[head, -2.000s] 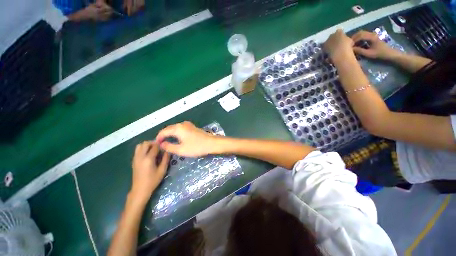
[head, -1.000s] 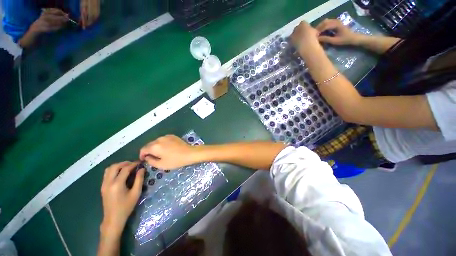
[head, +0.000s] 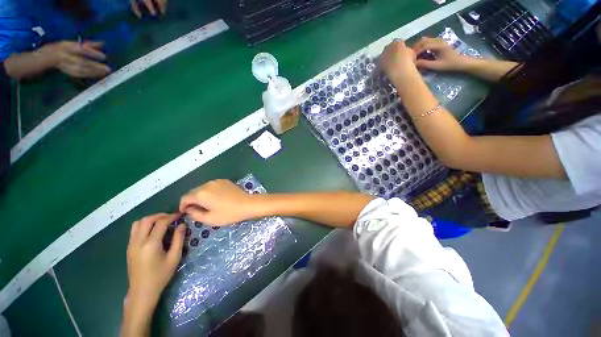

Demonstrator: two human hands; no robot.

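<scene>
My left hand (head: 150,253) is over the left edge of a clear blister tray (head: 230,263), fingers curled. My right hand (head: 221,203) reaches in from the right, thumb and fingertips pinched together. The fingertips of both hands meet around a small dark part (head: 180,216), mostly hidden by the fingers; its exact shape cannot be told. Several dark discs (head: 200,233) sit in the tray's upper pockets, beside and below my right hand. The tray's lower pockets look clear and shiny.
A translucent bottle (head: 279,102) with its lid open stands at the white edge rail (head: 178,159), beside a white square (head: 265,145). A larger blister stack (head: 379,141) lies right, under a neighbour's arms (head: 455,141). Black trays (head: 283,16) and another person's hands (head: 82,59) are across the belt.
The view has shifted, so my hands and the tray sit further left than two seconds ago. My fingertips stay together over the tray. The hands across the belt have moved apart.
</scene>
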